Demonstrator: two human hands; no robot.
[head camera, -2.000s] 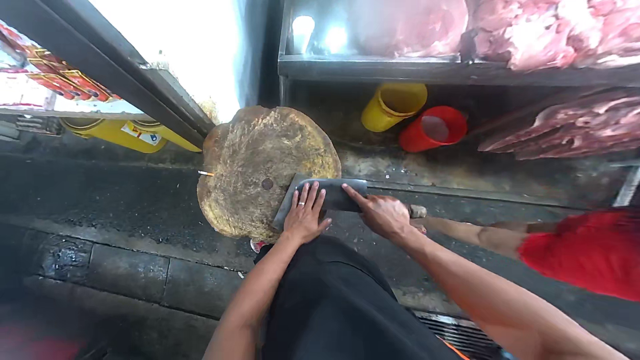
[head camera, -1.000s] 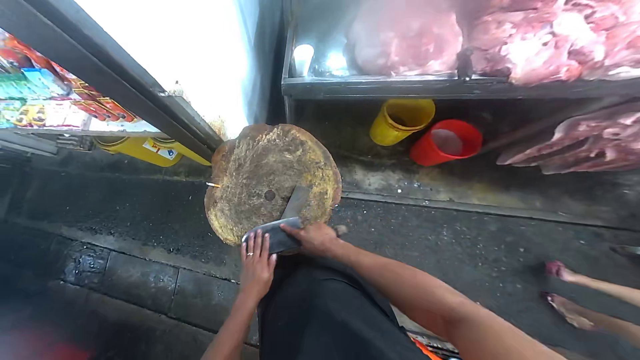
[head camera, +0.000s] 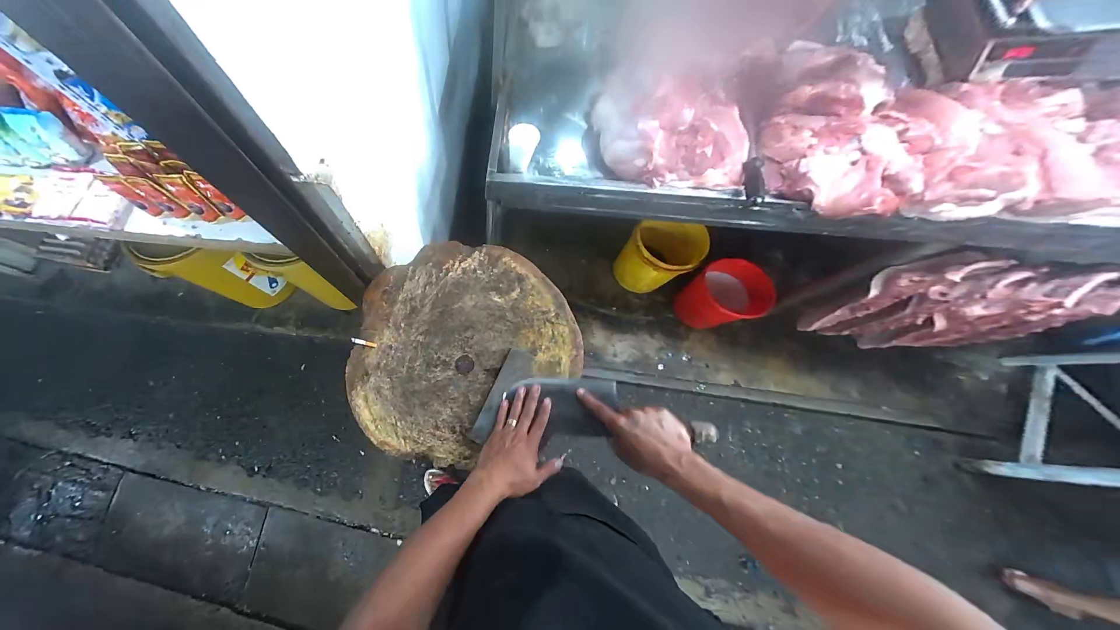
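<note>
A broad cleaver (head camera: 570, 409) with a dark blade lies flat over a grey sharpening stone (head camera: 500, 385) at the near right edge of a round wooden chopping block (head camera: 437, 332). My left hand (head camera: 516, 451) rests with spread fingers on the blade's left part; a ring is on one finger. My right hand (head camera: 646, 435) grips the cleaver at its handle, the index finger stretched onto the blade. The handle's pale end shows right of the fist. A cigarette (head camera: 363, 342) lies on the block's left rim.
Raw meat (head camera: 954, 149) is piled on a metal counter (head camera: 700, 203), with ribs (head camera: 989, 297) beneath. A yellow bucket (head camera: 661, 255) and a red bucket (head camera: 726, 294) stand behind the block. Packets (head camera: 166, 184) fill the left shelf. A person's foot (head camera: 1041, 591) shows at lower right.
Since one second ago the cleaver and both hands have moved from the block's near edge back up and rightward. The red-sleeved person seen two seconds ago has left that spot.
</note>
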